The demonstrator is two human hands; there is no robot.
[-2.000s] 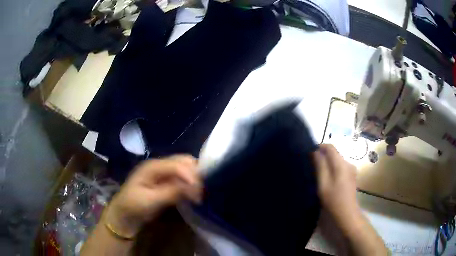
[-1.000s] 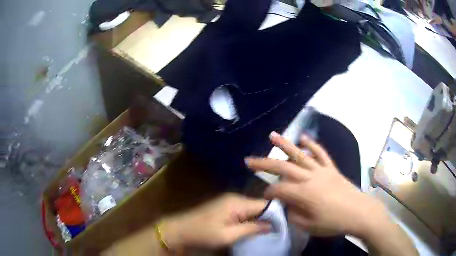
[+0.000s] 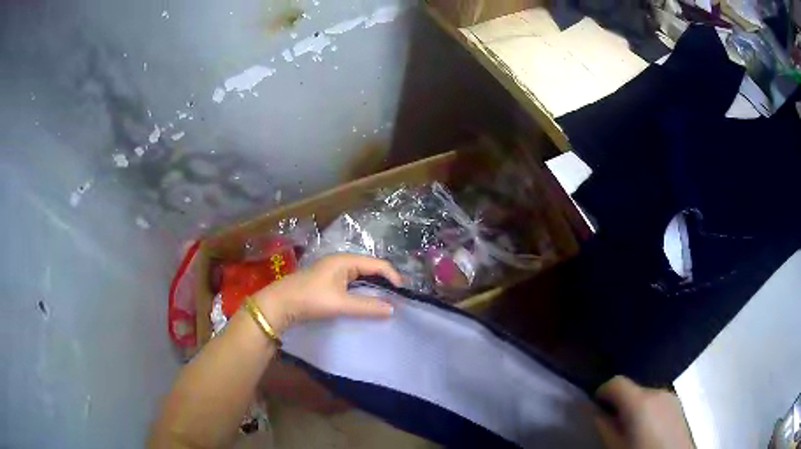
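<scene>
A white-faced panel (image 3: 439,359) with dark edges is stretched between my two hands, low in the view and in front of the box. My left hand (image 3: 338,289), with a gold bangle at the wrist, pinches its upper left edge. My right hand (image 3: 641,412) grips its right end at the lower right; the fingers are partly blurred and hidden. Dark cut pieces (image 3: 641,167) lie on the table at the right, with a white patch showing through an opening.
A low box (image 3: 342,195) with clear plastic bags (image 3: 395,228) and a red packet (image 3: 255,279) stands at centre left below the table. A wooden box edge with beige sheets (image 3: 553,61) is at the top. The white table (image 3: 746,351) is at lower right.
The view has swung left, and the machine has left the picture. The hands have moved apart with the panel, which now lies spread between them, white face showing, in front of the box.
</scene>
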